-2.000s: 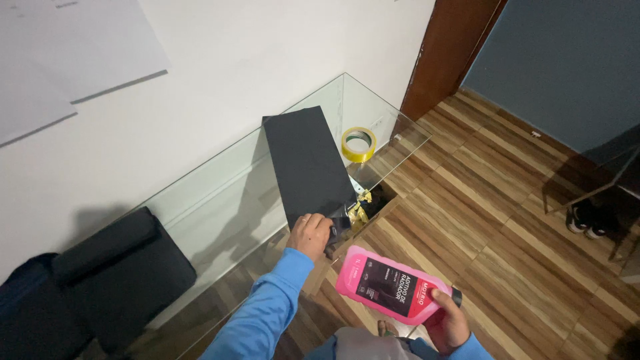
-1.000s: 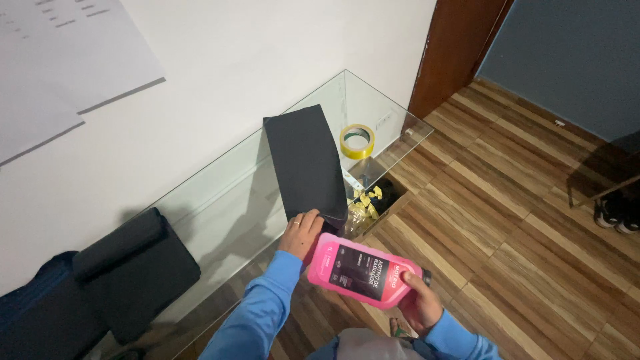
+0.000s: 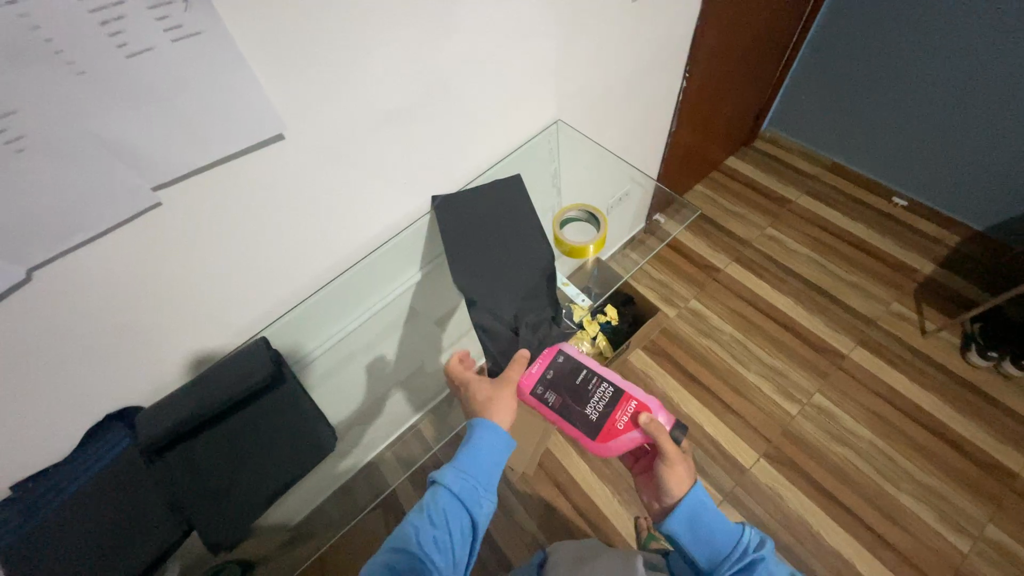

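A pink plastic bottle of Motrio radiator additive [image 3: 592, 400] lies tilted in my right hand [image 3: 662, 464], which grips it near its black cap. My left hand [image 3: 488, 388] has thumb and fingers spread at the near end of a black plastic bag [image 3: 500, 256]; whether it touches the bag or the bottle's base I cannot tell. The bag lies flat on the glass tabletop [image 3: 384, 240], its near end crumpled. Right of the bag, a roll of yellow tape [image 3: 580, 232] rests on the glass.
Below the glass, an open cardboard box [image 3: 640, 336] holds crumpled yellow pieces [image 3: 592, 324] and dark material. Folded dark fabric [image 3: 240, 440] lies at the left end of the table. Papers [image 3: 144, 88] hang on the wall. Shoes [image 3: 988, 344] stand on the floor at right.
My left hand has come off the top of the black bag, and its fingers have spread. The pink bottle has moved left from two seconds ago, closer to the bag's near end.
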